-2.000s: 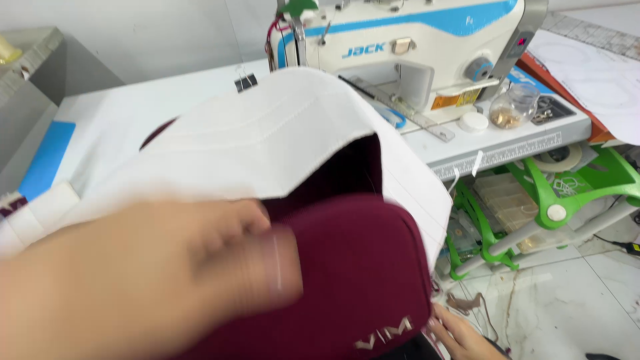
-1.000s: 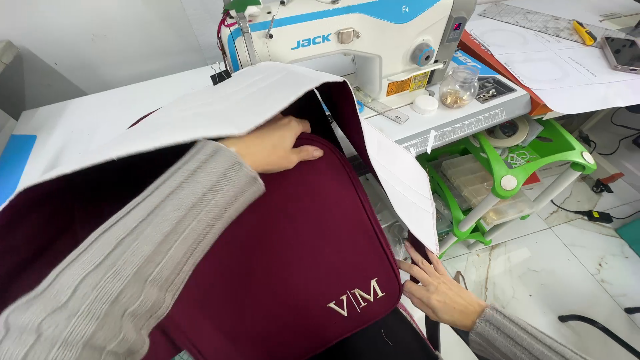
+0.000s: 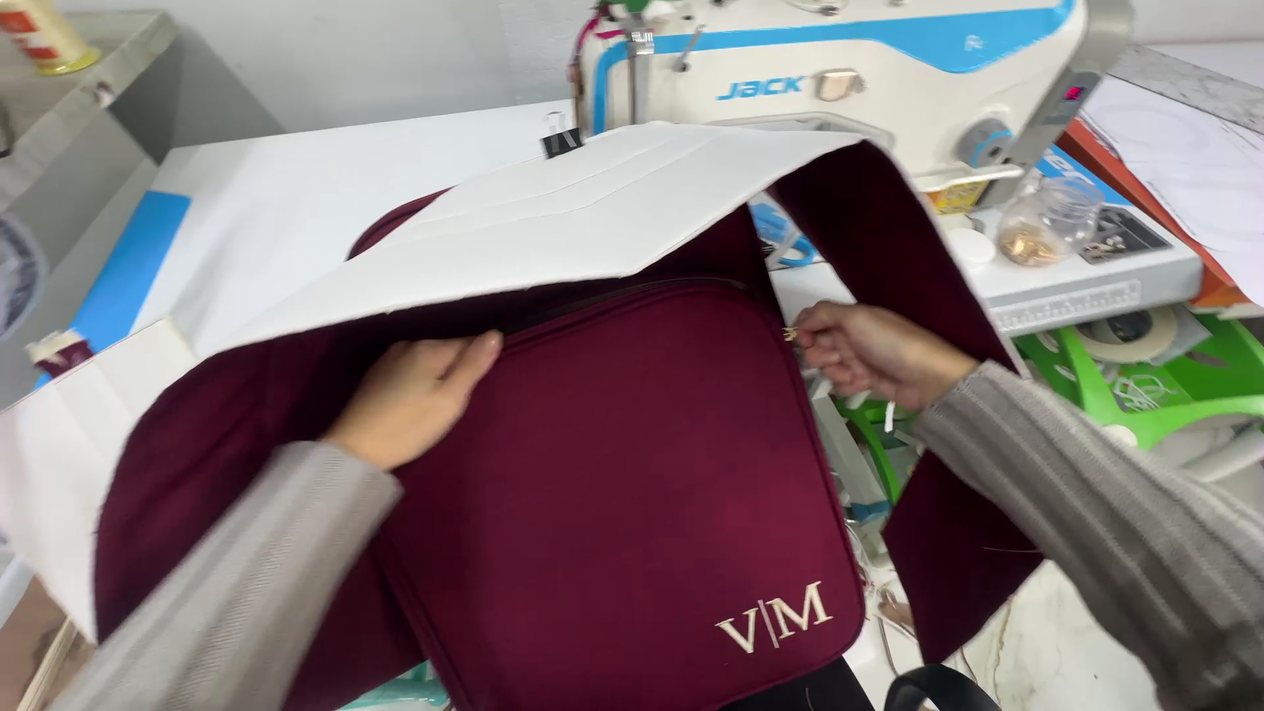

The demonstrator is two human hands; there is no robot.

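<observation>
A maroon fabric panel with rounded corners and pale embroidered lettering (image 3: 632, 474) fills the middle of the view. Around and above it arches a maroon strip with a white backing (image 3: 553, 227). My left hand (image 3: 415, 395) rests at the panel's upper left edge, under the white-backed strip; its fingertips touch the edge, and whether they grip it is unclear. At the panel's upper right side my right hand (image 3: 859, 346) pinches a small gold-coloured zipper pull (image 3: 791, 335). Part of the strip hangs behind the right forearm.
A Jack sewing machine (image 3: 839, 79) stands behind the work on a white table (image 3: 267, 217). A black binder clip (image 3: 562, 140) sits behind the strip. To the right are a clear jar (image 3: 1047, 222), a green rack (image 3: 1175, 385) and paper sheets (image 3: 1175, 168).
The left hand has come back from under the strip to the panel's upper left edge. The right hand has moved up from the panel's lower right side to the zipper pull.
</observation>
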